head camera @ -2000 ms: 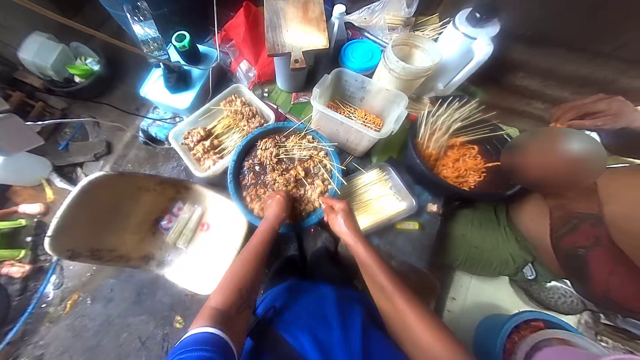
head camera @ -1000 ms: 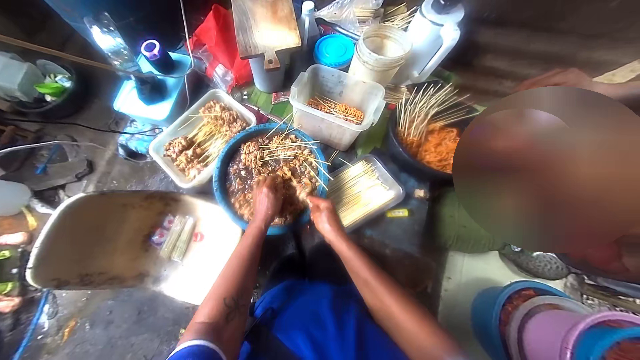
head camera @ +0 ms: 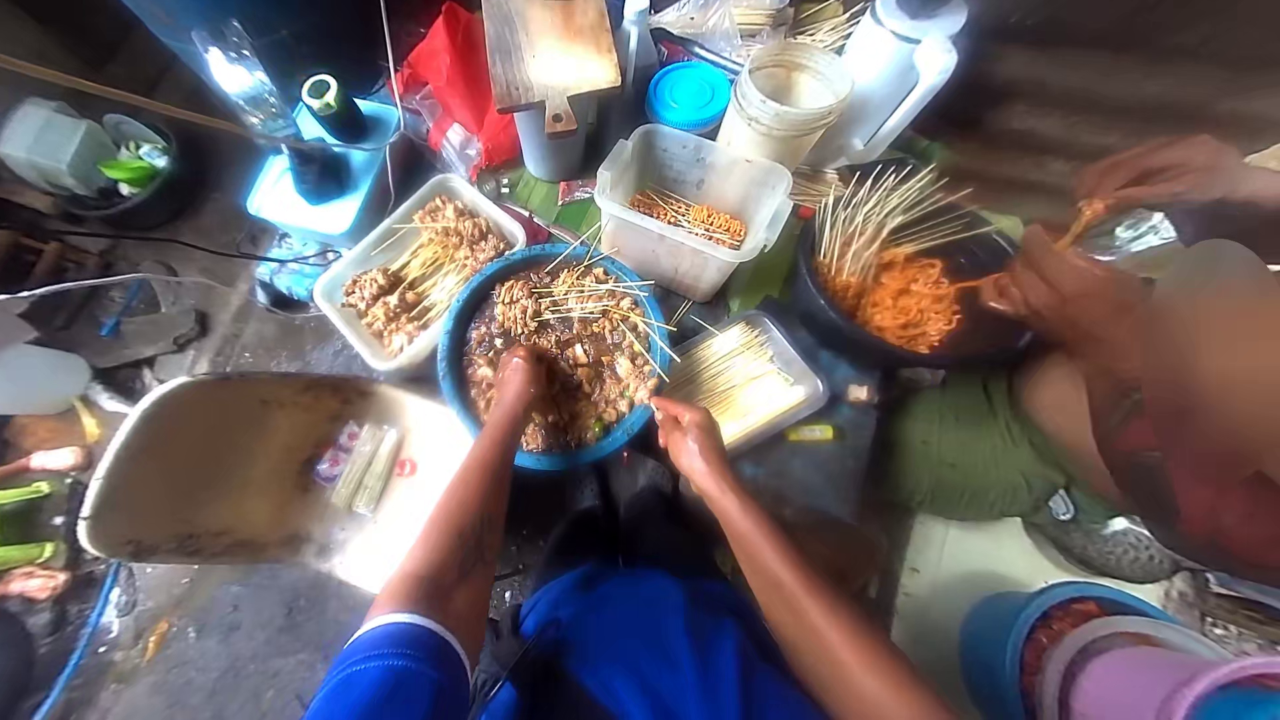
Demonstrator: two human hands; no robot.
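My left hand [head camera: 522, 382] reaches into a blue basin [head camera: 452, 375] of wet marinated meat pieces [head camera: 585, 375], its fingers partly sunk in the meat. At the basin's right rim is my right hand [head camera: 688, 432], fingers curled around what looks like the end of a skewer, with meat near the fingertips. Threaded meat skewers [head camera: 600, 295] lie along the far side of the basin. To the left, a white tray [head camera: 375, 350] holds more meat skewers [head camera: 425, 265]. Bare bamboo skewers [head camera: 735, 375] lie in a clear plastic container [head camera: 812, 395] to the right.
A rectangular plastic tub [head camera: 690, 265] with skewers stands behind the basin. At right, another person's hands [head camera: 1060, 285] work over a black basin [head camera: 840, 335] of orange strips. A large cream tub [head camera: 230, 470] lies left; nested buckets [head camera: 1010, 630] stand lower right.
My right hand has moved away from my left, to the basin's right rim. The other person's hands, hidden a second ago, now show over the black basin.
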